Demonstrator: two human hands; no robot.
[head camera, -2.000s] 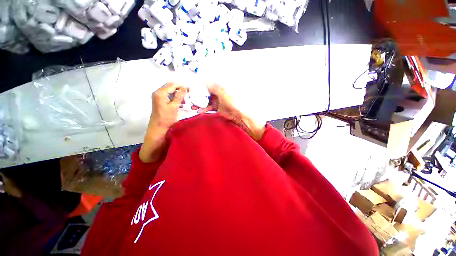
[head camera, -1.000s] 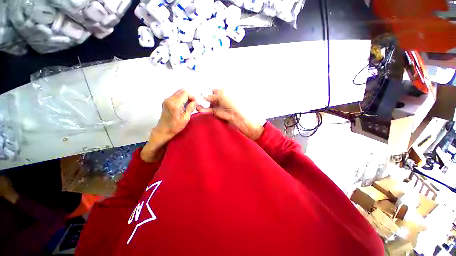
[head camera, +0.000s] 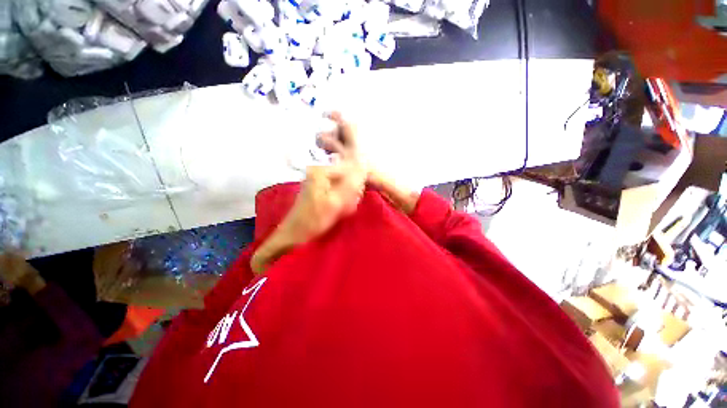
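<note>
My left hand (head camera: 320, 199) is close to my chest, blurred, with its fingers bunched against my right hand. My right hand (head camera: 344, 143) is just beyond it, fingers curled. A small white piece (head camera: 323, 154) shows between and beside the fingers, washed out against the white bench top (head camera: 446, 119). Its grip looks to be in my right hand; what my left fingers hold is hidden. A loose heap of white pieces with blue marks (head camera: 307, 44) lies on the black surface just beyond the hands.
Bulging clear bags of white pieces (head camera: 96, 32) are at the far left. A flat clear bag (head camera: 119, 159) lies on the bench at left. A black cable (head camera: 524, 96) crosses at right. An open carton (head camera: 151, 275) is below the left edge. Another person's hand (head camera: 20, 271) is at far left.
My left hand has moved right, now overlapping my right hand in view. My right hand has shifted slightly forward. Another person's hand has come up to the bench edge at far left.
</note>
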